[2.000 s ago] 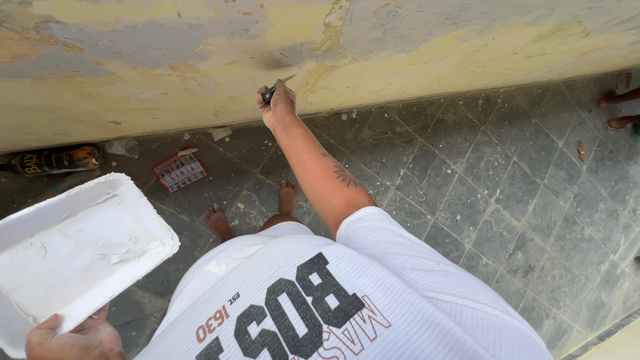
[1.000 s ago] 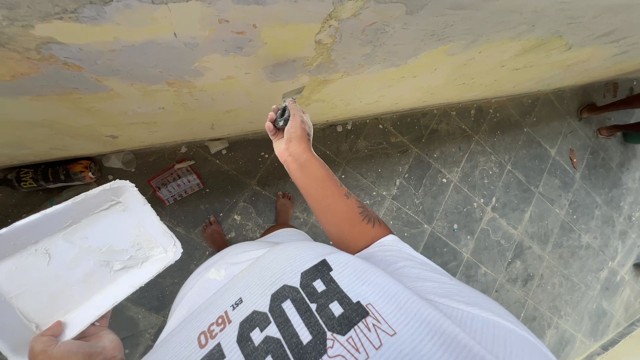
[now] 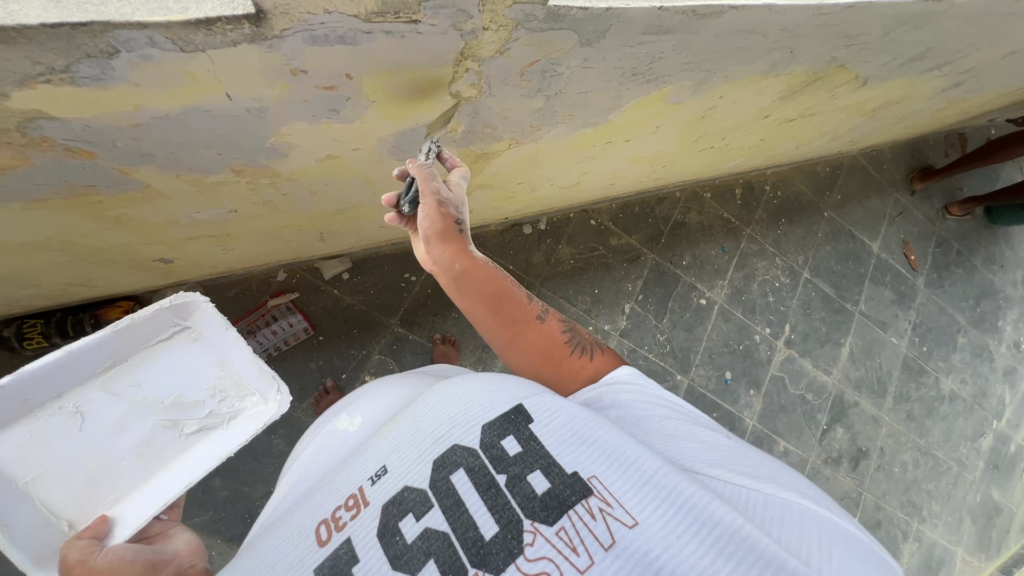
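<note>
My right hand [image 3: 436, 200], dusted with white, grips the dark handle of a putty knife [image 3: 442, 122]. Its thin metal blade points up at the patchy yellow and grey wall [image 3: 320, 152], just beside a rough vertical crack [image 3: 474, 64]; whether the blade touches the wall I cannot tell. At the lower left my left hand [image 3: 144, 548] holds the near edge of a white plastic tray [image 3: 104, 416], fingers beneath and thumb at the rim. White paste is smeared thinly over the tray's inside.
On the grey tiled floor [image 3: 720, 312] a dark bottle [image 3: 56, 330] lies by the wall's foot, near a printed sheet [image 3: 276, 326] and a pale scrap [image 3: 334, 266]. Another person's legs [image 3: 972, 160] show at the right edge. Small debris dots the tiles.
My right hand with the putty knife has moved higher along the wall, toward the crack. My left hand still holds the tray. The view has tilted up somewhat.
</note>
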